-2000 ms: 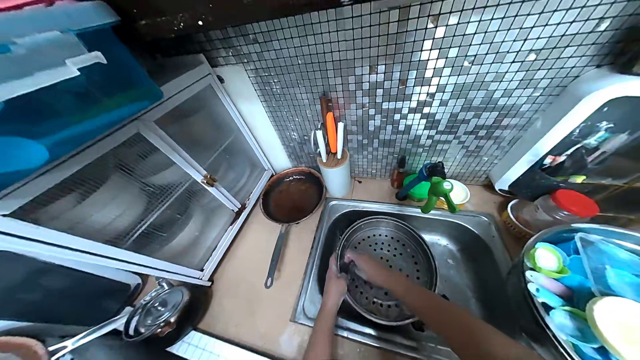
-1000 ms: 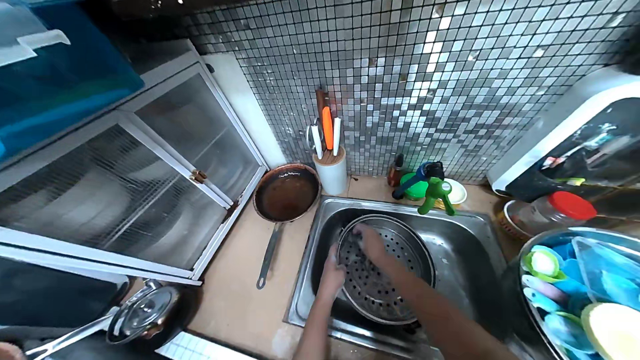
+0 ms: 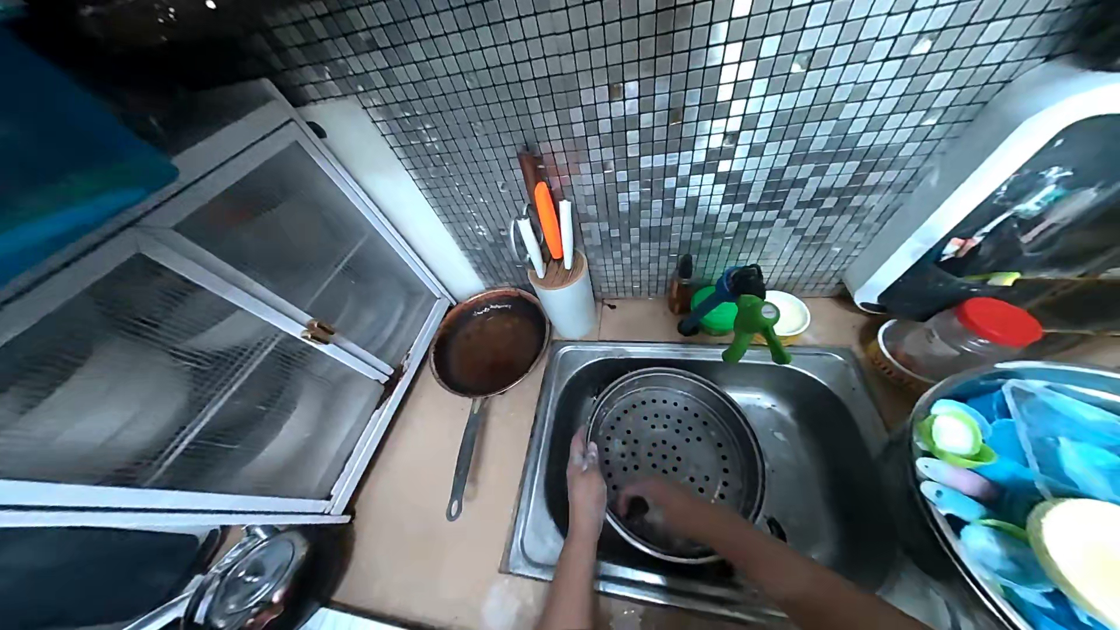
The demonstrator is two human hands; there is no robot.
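A round metal steamer pot with a perforated bottom (image 3: 678, 437) sits in the stainless steel sink (image 3: 814, 437). My left hand (image 3: 585, 477) grips its left rim. Inside the pot, my right hand (image 3: 652, 507) is over the lower left of the perforated bottom, fingers curled around a small dark thing, perhaps a scrubber; motion blur hides what it is. A green faucet handle (image 3: 754, 328) and a dark blue tap (image 3: 722, 297) stand behind the sink.
Left of the sink lies a frying pan (image 3: 490, 346) beside a knife block (image 3: 567, 302). A glass-fronted cabinet (image 3: 289, 350) fills the left. At right stand a red-lidded jar (image 3: 962, 337) and a large basin of plastic ware (image 3: 932, 507). A lidded pot (image 3: 262, 569) is lower left.
My right hand has moved from the upper left part of the pot's inside toward its lower left. My left hand stays at the left rim.
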